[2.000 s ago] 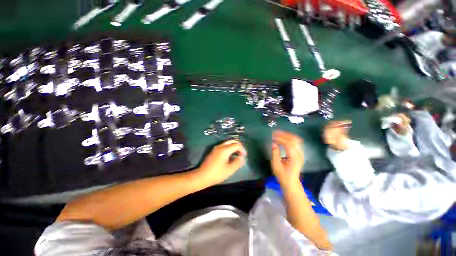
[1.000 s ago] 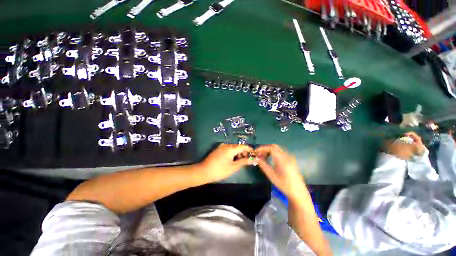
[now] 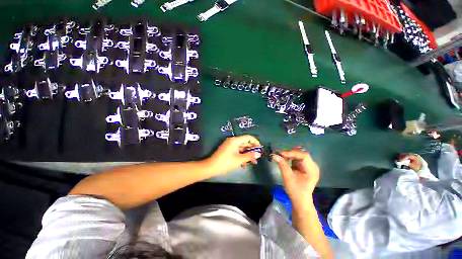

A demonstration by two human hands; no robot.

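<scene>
My left hand (image 3: 234,154) pinches a small dark, shiny block, likely a watch head (image 3: 255,149), mostly hidden by the fingertips. My right hand (image 3: 300,169), just right of it, pinches a small dark piece (image 3: 271,152), perhaps a spring clip; its shape is unclear. A small gap lies between the two pieces. A few loose silver spring clips (image 3: 238,125) lie just beyond my left hand. The black foam tray (image 3: 66,126) at the left holds rows of clamped watch heads (image 3: 130,117) with silver clips sticking out at both sides.
A row of small clips (image 3: 243,86) leads to a clip heap (image 3: 283,103) beside a black box with a white stack (image 3: 329,107) and red-handled tool (image 3: 354,91). Strapped watches (image 3: 308,49) and red trays (image 3: 362,12) lie beyond. A coworker's sleeve (image 3: 400,197) is at the right.
My hands were apart two seconds ago and met at the fingertips one second ago. Now they are slightly apart, each with a small piece. The view has shifted a little.
</scene>
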